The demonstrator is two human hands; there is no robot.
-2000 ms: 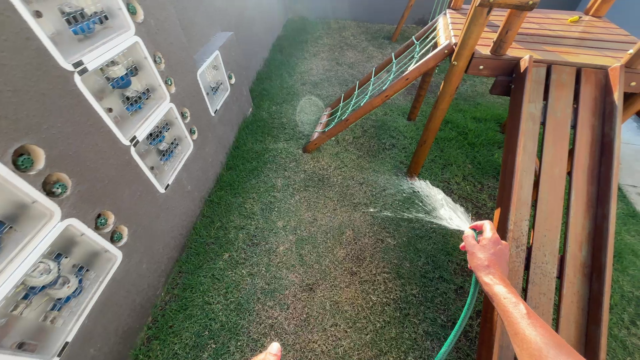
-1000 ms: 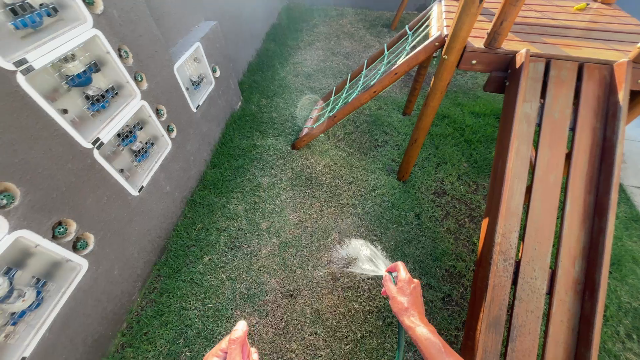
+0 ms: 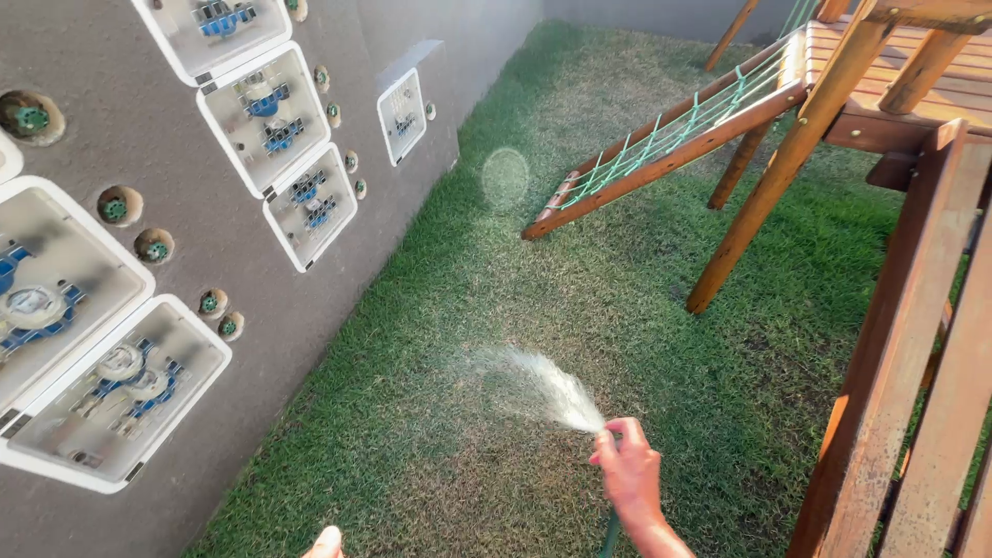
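Note:
My right hand (image 3: 632,469) grips the end of a green garden hose (image 3: 611,535), low and right of the middle. The thumb and fingers close round the outlet, and a fan of water (image 3: 562,395) sprays up and to the left over the patchy lawn (image 3: 473,457). Below the hand the hose hangs down and leaves the view at the bottom edge. Of my left hand (image 3: 325,542) only a fingertip and a little skin show at the bottom edge, left of centre; what the rest of it does is hidden.
Along the left runs a grey wall (image 3: 310,310) with clear-covered meter boxes (image 3: 124,395) and round recesses holding green fittings. At the right stand a wooden slide or ramp (image 3: 876,372), a wooden post (image 3: 783,170) and a sloping climbing frame with green rope netting (image 3: 666,147).
My right hand has moved left, away from the wooden ramp, with the hose. The spray now falls nearer the middle of the lawn. Less of my left hand shows than one second ago.

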